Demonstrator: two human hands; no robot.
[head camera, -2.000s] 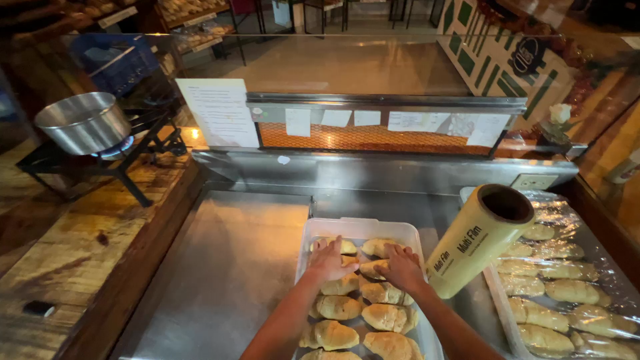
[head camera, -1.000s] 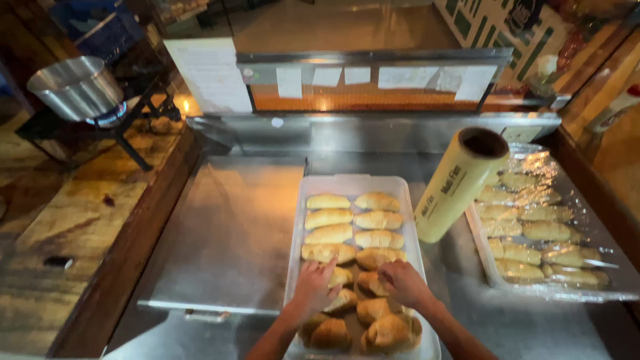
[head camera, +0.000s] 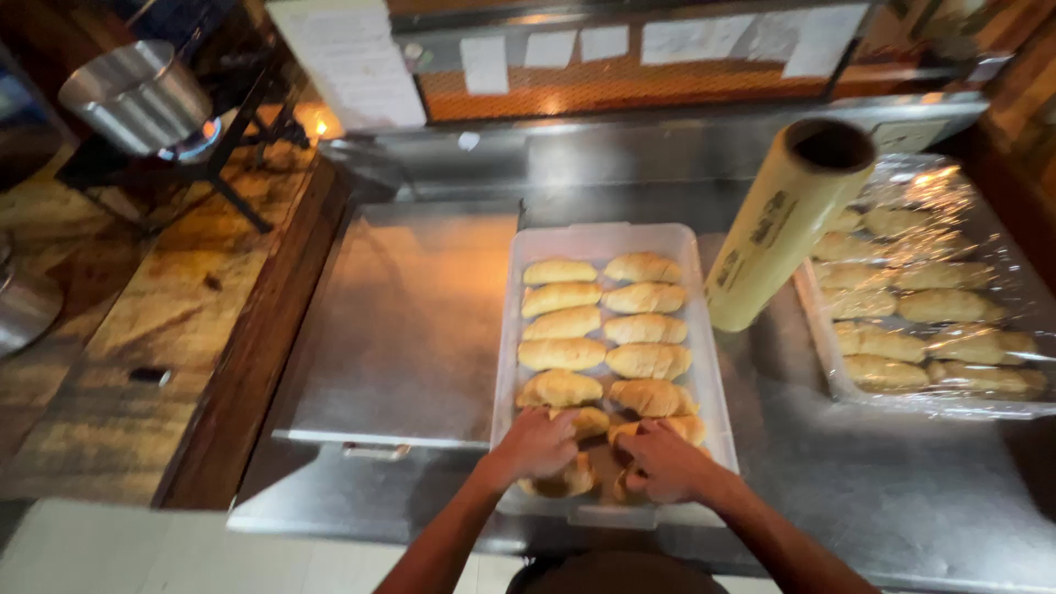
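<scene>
A translucent plastic tray (head camera: 714, 346) holds two columns of bread rolls (head camera: 562, 354) on the steel counter. Over the near part of the left column, my left hand (head camera: 536, 444) touches a roll with its fingertips. My right hand (head camera: 664, 462) has its fingers curled on a roll (head camera: 653, 398) column's near end, on the right side. Both hands partly cover the nearest rolls, and whether either one grips a roll is unclear. Right of the tray stands a tilted roll of plastic film (head camera: 775, 223).
A film-covered tray of rolls (head camera: 949, 306) lies at the right. Left of my tray is a flat steel lid with a handle (head camera: 375, 450). A metal pot (head camera: 136, 97) sits over a lit burner on the wooden counter (head camera: 198, 285). Papers hang at the back.
Both hands have moved from the far end of the tray toward its near end. The far rolls, partly covered by the hands earlier, now show in neat rows. The view has shifted down.
</scene>
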